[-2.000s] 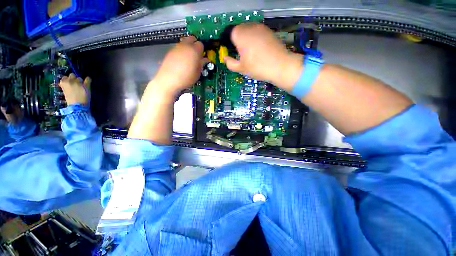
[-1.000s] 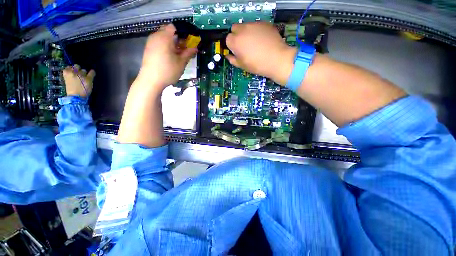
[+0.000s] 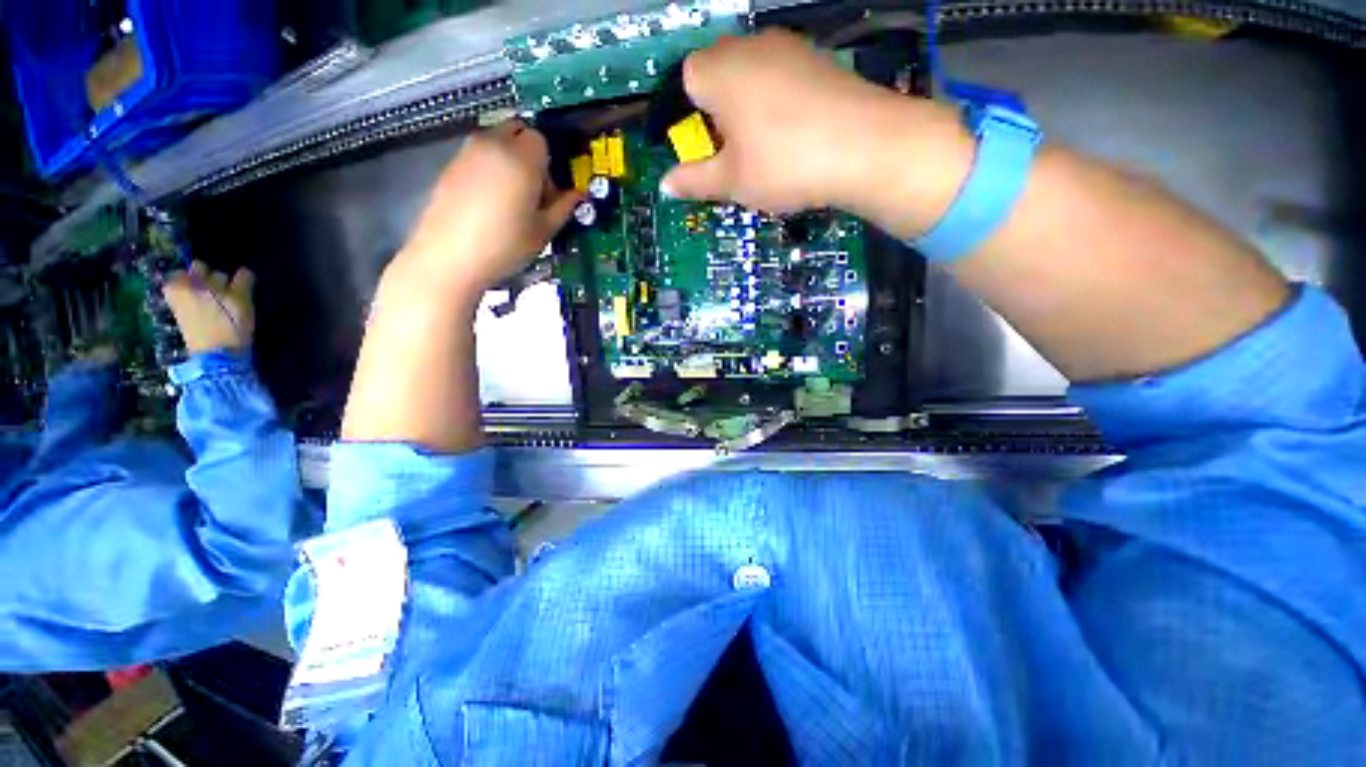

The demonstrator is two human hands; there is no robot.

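Note:
A green circuit board (image 3: 704, 285) lies in a black carrier (image 3: 888, 322). Yellow blocks (image 3: 607, 155) stand at its upper left, beside pale-topped round cans (image 3: 586, 213). My right hand (image 3: 794, 128) pinches a yellow block (image 3: 691, 138) between thumb and fingers above the board's upper part; something black shows at its fingertips. My left hand (image 3: 487, 202) is at the board's upper left edge, fingers curled beside the yellow blocks and a black piece. Its fingertips are partly hidden, so I cannot tell whether it grips anything. A light blue strap (image 3: 981, 180) is on my right wrist.
A narrow green strip board (image 3: 614, 57) lies along the far rail. Metal rails (image 3: 599, 468) bound the line. A blue bin (image 3: 135, 75) is at upper left. Another person's hand (image 3: 210, 307) is over boards at the left. Pale connectors (image 3: 821, 399) line the carrier's near edge.
My left hand, which held a yellow block left of the board, is now lower, beside the standing blocks. My right hand has lifted slightly, and a yellow block now shows clearly in its fingers.

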